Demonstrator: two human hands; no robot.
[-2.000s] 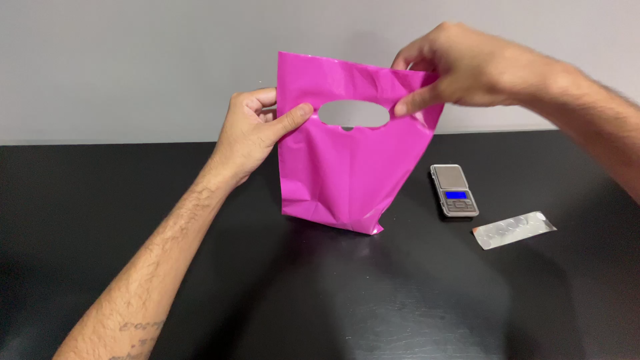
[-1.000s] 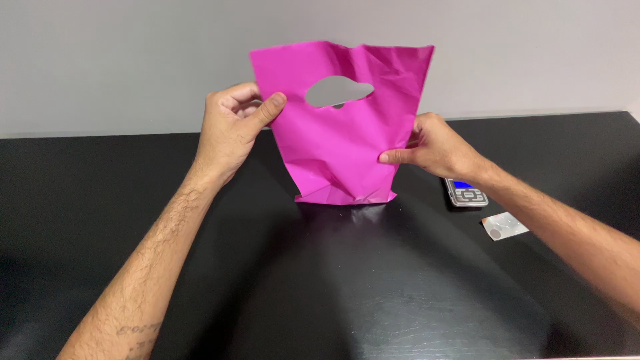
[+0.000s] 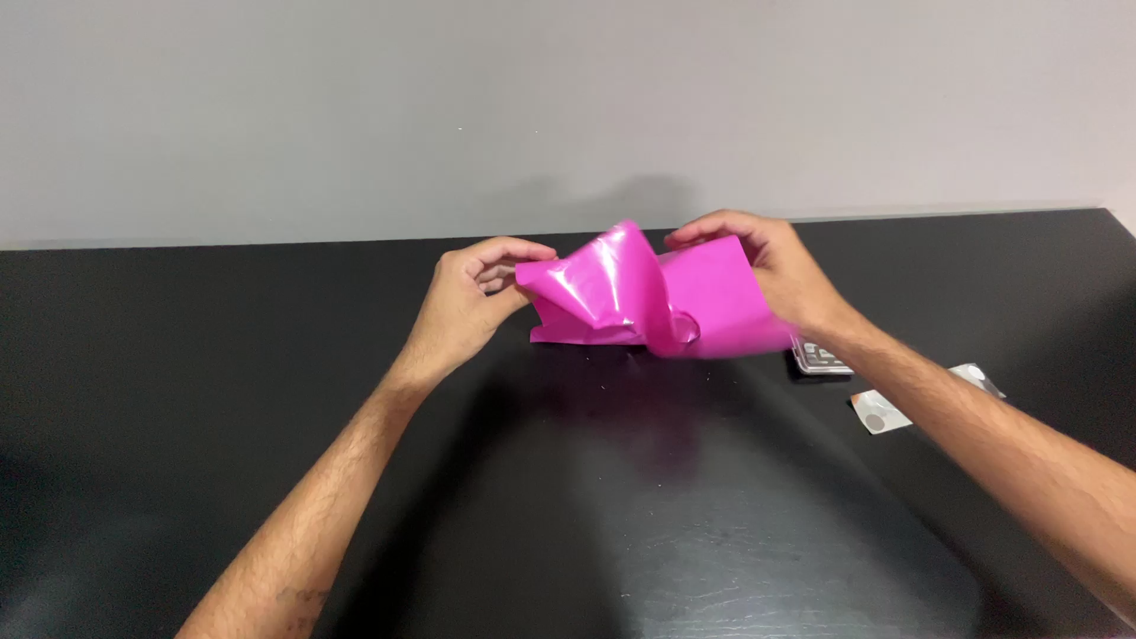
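A glossy pink plastic bag [image 3: 710, 288] is crumpled and folded over, low above the black table. My left hand [image 3: 484, 288] pinches its left edge between thumb and fingers. Behind the bag's right part is my right hand [image 3: 763, 262], its fingers curled at the upper edge and the thumb hidden, so its hold on the bag cannot be made out fully. Just below my right wrist lies a small digital pocket scale [image 3: 818, 358], partly covered by the hand and forearm.
A silvery foil strip [image 3: 879, 413] lies on the right, crossed by my right forearm. The black tabletop [image 3: 692, 532] meets a grey wall [image 3: 355, 115] behind the bag. Small specks dot the table's surface.
The bag stood upright with its cut-out handle on top; now it is folded down and crumpled. My right hand has moved from the bag's lower right side to behind its right part.
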